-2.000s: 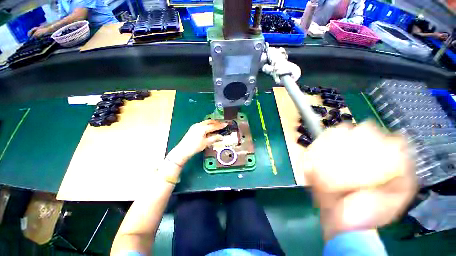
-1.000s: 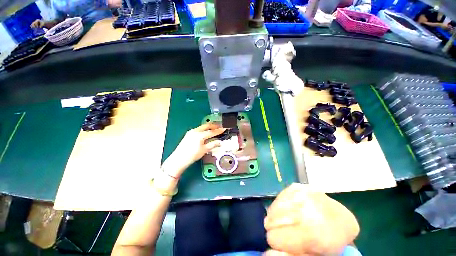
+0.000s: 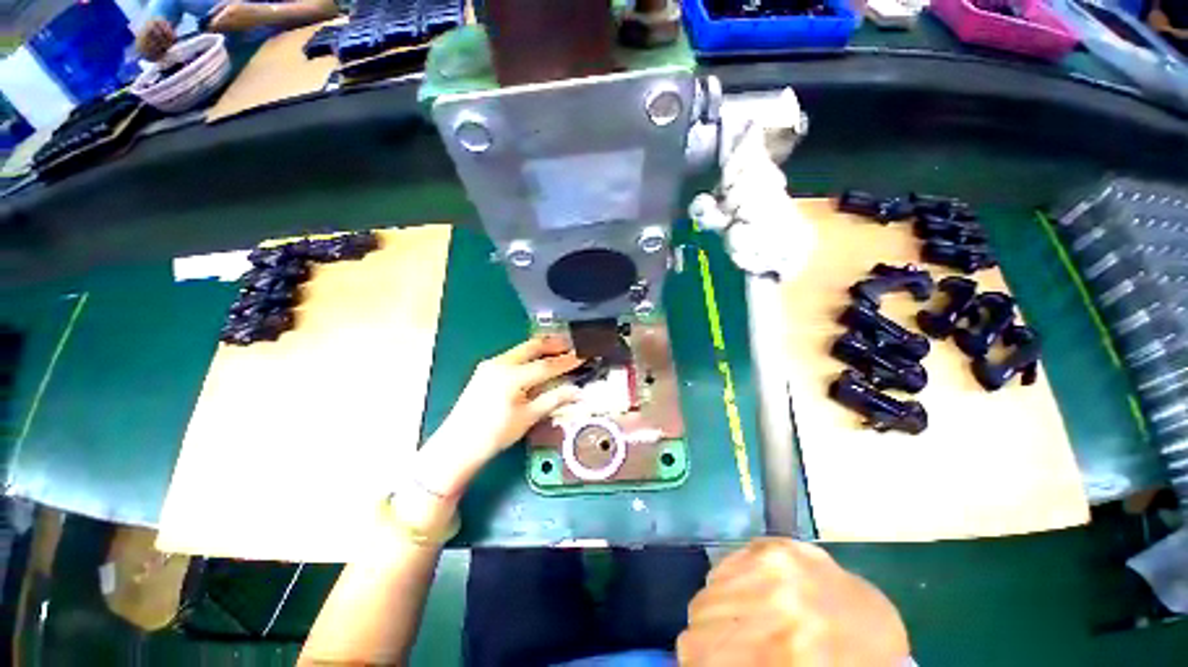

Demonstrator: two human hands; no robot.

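The green hand press point(image 3: 573, 170) stands in front of me, with its dark ram tip point(image 3: 597, 341) down over the pale metal fixture point(image 3: 607, 394). My left hand point(image 3: 502, 404) has its fingertips on a small black part point(image 3: 589, 373) in the fixture, partly hidden by the fingers and ram. A white ring point(image 3: 594, 447) lies at the front of the fixture. My right hand point(image 3: 795, 610) is closed around the lower end of the grey press lever point(image 3: 773, 404), which points down toward me; the knob is hidden in the hand.
Left cardboard sheet point(image 3: 326, 417) bears black parts point(image 3: 276, 280) in rows at its far left corner. Right cardboard sheet point(image 3: 964, 482) bears loose black parts point(image 3: 879, 352). Clear trays point(image 3: 1146, 287) lie at far right. Across the dark conveyor point(image 3: 326, 156) are a basket point(image 3: 183, 72), a blue bin point(image 3: 769, 29) and a person's hands.
The lever and my right hand have come down from the raised position at the right. My left hand has stayed at the fixture. The view has shifted, and the press looks larger.
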